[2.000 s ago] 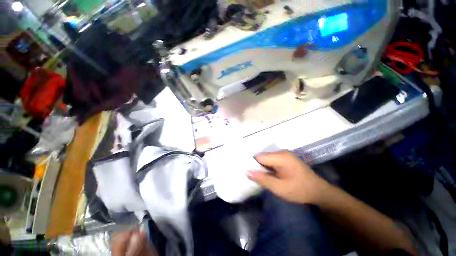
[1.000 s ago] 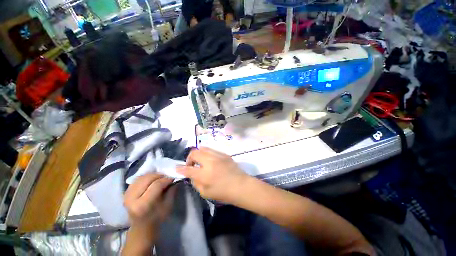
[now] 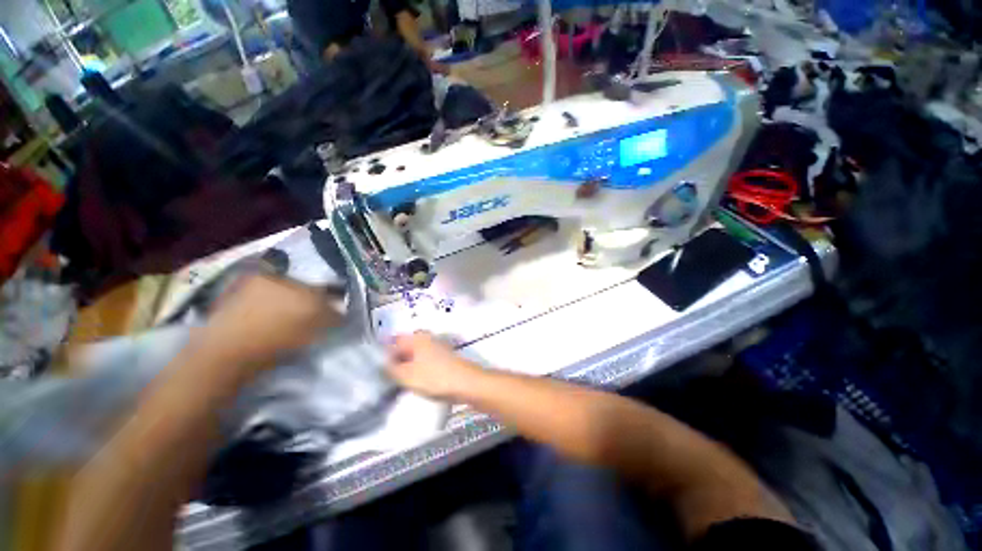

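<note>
The light grey and black garment piece (image 3: 323, 393) lies bunched on the table's left part, in front of the needle end of the machine, and is blurred. My left hand (image 3: 269, 318) is raised over the cloth and strongly blurred; its grip cannot be made out. My right hand (image 3: 425, 366) has its fingertips on the garment's right edge, near the table front and close to the presser foot area (image 3: 415, 285). Whether the fingers pinch the cloth is unclear. The white and blue sewing machine (image 3: 538, 178) stands behind my hands.
A black phone (image 3: 698, 271) lies at the table's right end, with red-orange scissors handles (image 3: 767, 196) behind it. A measuring tape (image 3: 635, 361) runs along the front edge. Dark cloth (image 3: 162, 178) is heaped behind on the left. A person's arm (image 3: 412, 32) shows at the back.
My left hand has moved up and left, away from my right hand. The garment has shifted and spread leftward. My right hand stays near the needle end. The view has turned, so the machine appears further left.
</note>
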